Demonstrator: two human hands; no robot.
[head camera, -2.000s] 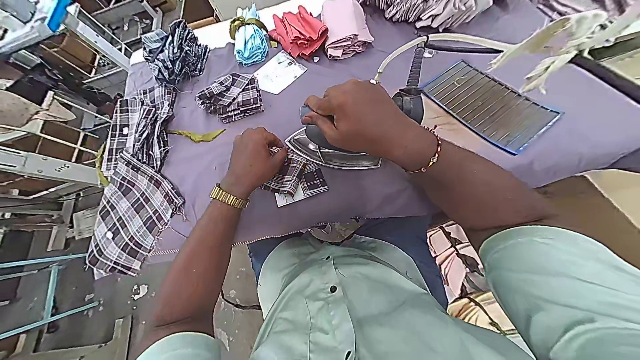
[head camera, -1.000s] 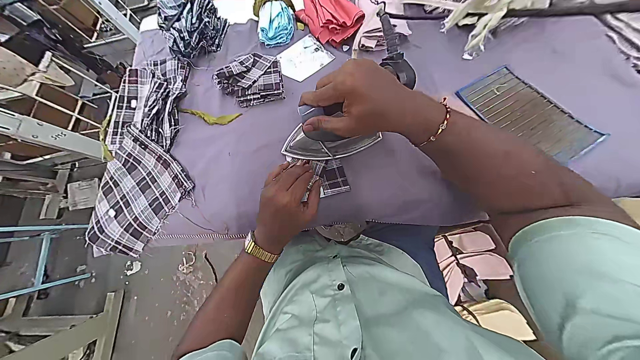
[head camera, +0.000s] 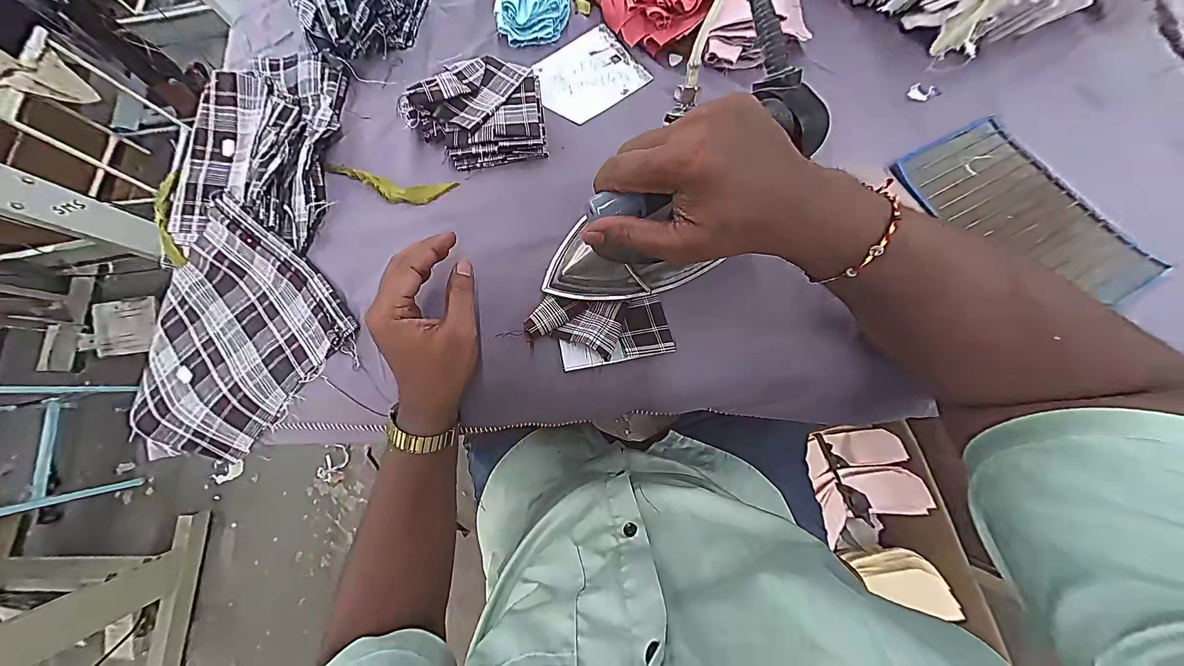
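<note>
My right hand (head camera: 712, 185) grips the handle of an electric iron (head camera: 597, 264), whose pointed metal front faces left. Partly under its near edge lies a small folded plaid cloth piece (head camera: 647, 326) with a white card (head camera: 581, 358) beneath it. My left hand (head camera: 427, 324) is to the left of them, thumb and fingers apart, holding nothing. Beyond it a folded stack of plaid pieces (head camera: 495, 111) sits beside a white paper (head camera: 592, 74) with writing. More plaid pieces (head camera: 240, 324) hang over the table's left edge.
Along the far side of the purple-covered table (head camera: 768, 342) are blue (head camera: 532, 20), red (head camera: 652, 23) and pink cloth bundles (head camera: 749, 37). A blue-edged ribbed mat (head camera: 1027, 208) lies at right. A yellow-green cloth strip (head camera: 398, 188) lies left of centre. Pink pieces (head camera: 869, 472) sit below the table.
My left hand has let go of the small plaid piece and moved left, its fingers now spread. The iron remains in my right hand over the piece's far side.
</note>
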